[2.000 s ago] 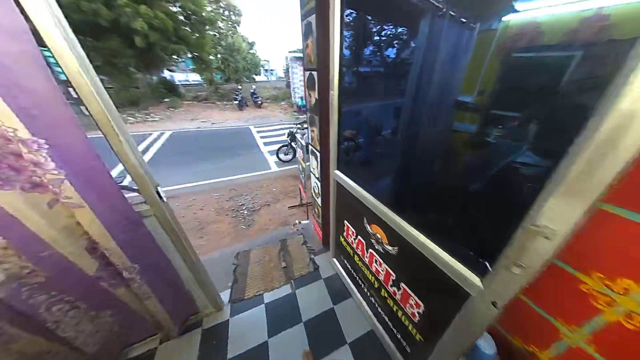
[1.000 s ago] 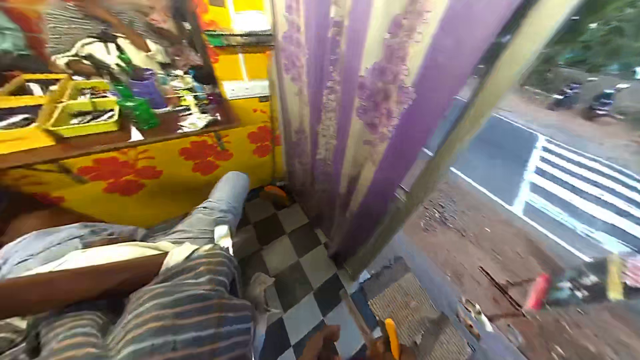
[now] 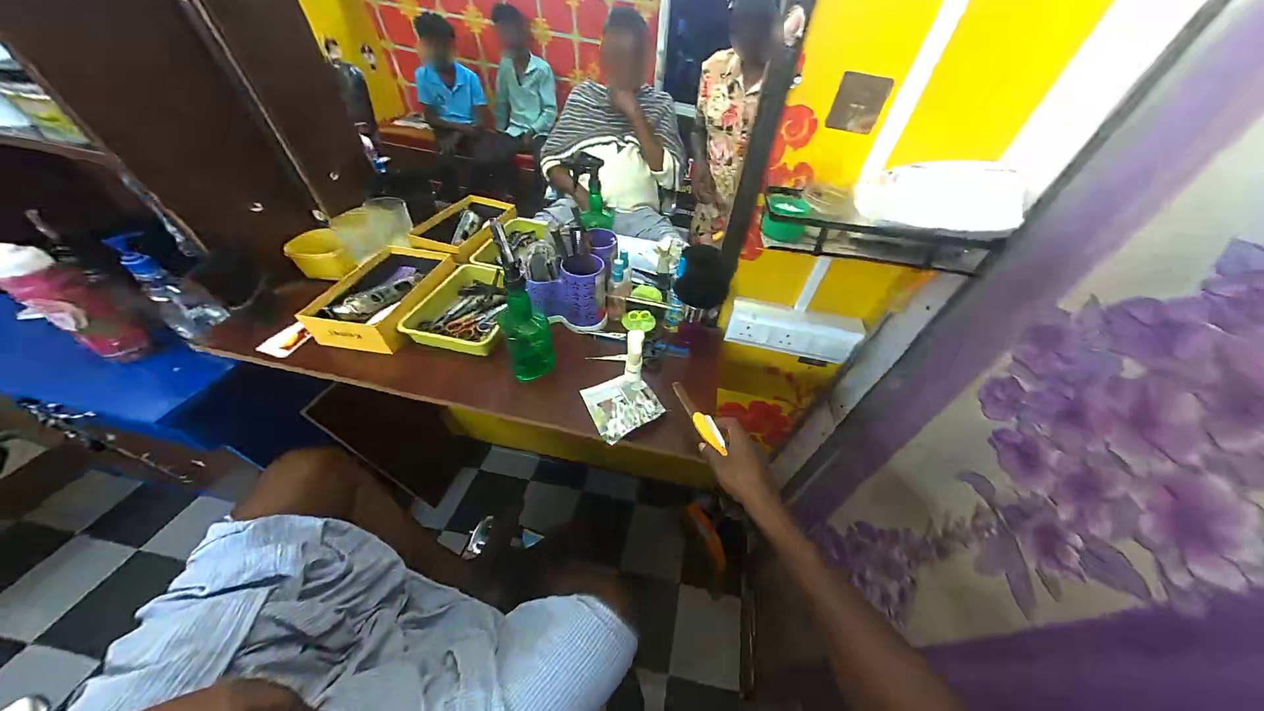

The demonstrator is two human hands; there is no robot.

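Observation:
My right hand [image 3: 733,456] reaches in from the lower right and grips a slim yellow, white and brown tool [image 3: 708,432], which looks like a barber's razor. Its brown end points up and left, near the counter's right edge. Left of it, an open printed packet [image 3: 622,409] lies on the brown counter [image 3: 454,380], with a small white bottle [image 3: 634,355] just behind. A green spray bottle [image 3: 527,336] stands farther left. My left hand is not in view. The hand at the bottom left appears to belong to the seated person.
A person in light shorts [image 3: 365,612] sits at left, before the counter. Scissors fill a yellow-green tray [image 3: 454,336]; clippers lie in a yellow box [image 3: 351,331]. Purple holders [image 3: 583,291] carry combs. A mirror shows several people. A wall shelf [image 3: 889,242] and floral curtain [image 3: 1116,434] are at right.
The view has swung widely from the doorway to the counter and mirror. One second ago hands and a yellow tool showed low in view; now my right hand holds the tool near the counter.

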